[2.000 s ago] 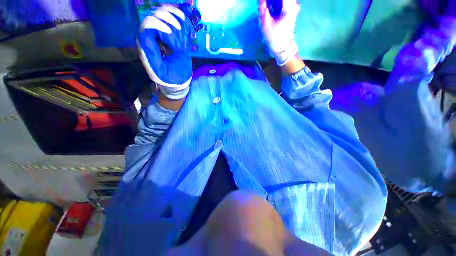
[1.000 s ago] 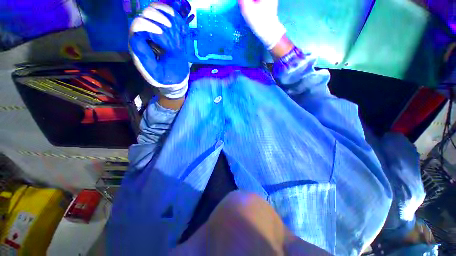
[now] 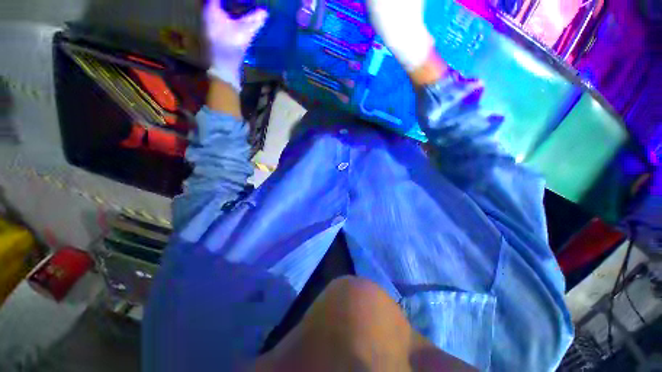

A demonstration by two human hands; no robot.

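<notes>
The blue-cyan printed circuit board (image 3: 392, 91) lies tilted in front of me at the top of the view, with a pale hook-shaped track near its lower corner. My left hand (image 3: 234, 36), in a white glove, is left of the board; a small dark thing shows at its fingers, cut by the top edge, and I cannot tell whether it is gripped. My right hand (image 3: 405, 29), in a white glove washed out by the light, is over the board's right part. Its fingers are cut off or too bright to read.
A black bin (image 3: 109, 160) with red pieces and yellowish strips stands at the left. The teal-green mat (image 3: 537, 109) runs to the right. Another dark box with a red part (image 3: 591, 243) is at the lower right. A red box (image 3: 62, 272) and yellow box (image 3: 16, 254) are at the lower left.
The view has turned, so the board and mat now slant down to the right. My left hand no longer shows its blue palm. The other person's sleeve at the right is gone from view.
</notes>
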